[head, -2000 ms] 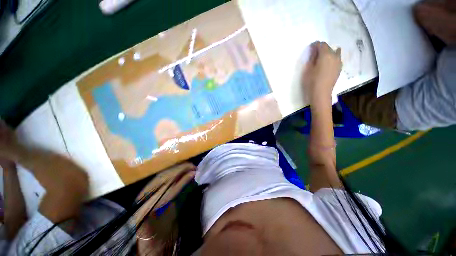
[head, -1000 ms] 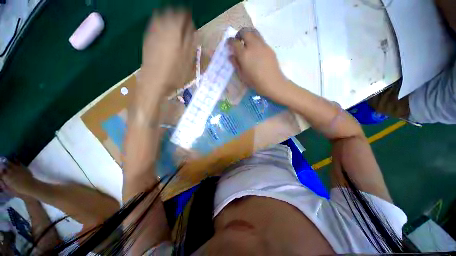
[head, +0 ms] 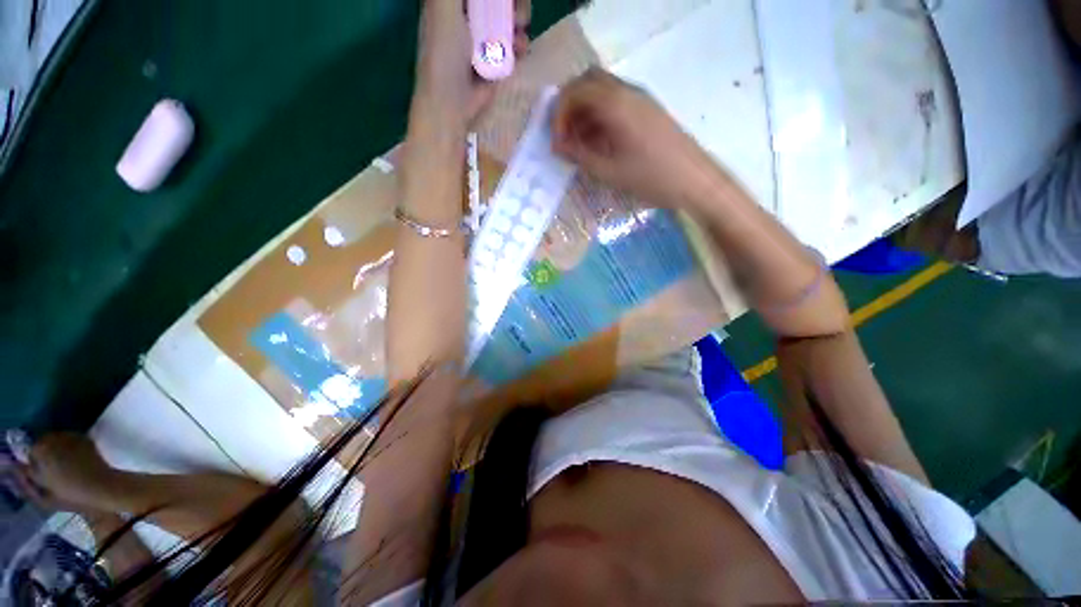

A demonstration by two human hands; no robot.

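My left hand [head: 456,71], at the top edge, is shut on a pink device [head: 491,36]. The device points down and has a small round shiny spot at its near end; its far end is cut off by the frame. My right hand [head: 602,128], slightly blurred, is closed at the upper end of a white sticker strip [head: 517,219] with rows of round pieces. The strip slants down-left over the work board [head: 611,279], and my left forearm hides its lower left side. The right fingertips are hard to make out.
Another pink device [head: 155,146] lies on the green belt [head: 255,95] at left. Round white stickers [head: 296,254] are on the board's far left. A person's arm [head: 154,480] is at lower left; another person's sleeve [head: 1037,243] and a white sheet [head: 1002,107] are at right.
My left hand has come up to the top edge and now holds a pink device. The right hand brought in the strip, now tilted more upright. The other pink device has shifted down-left in view.
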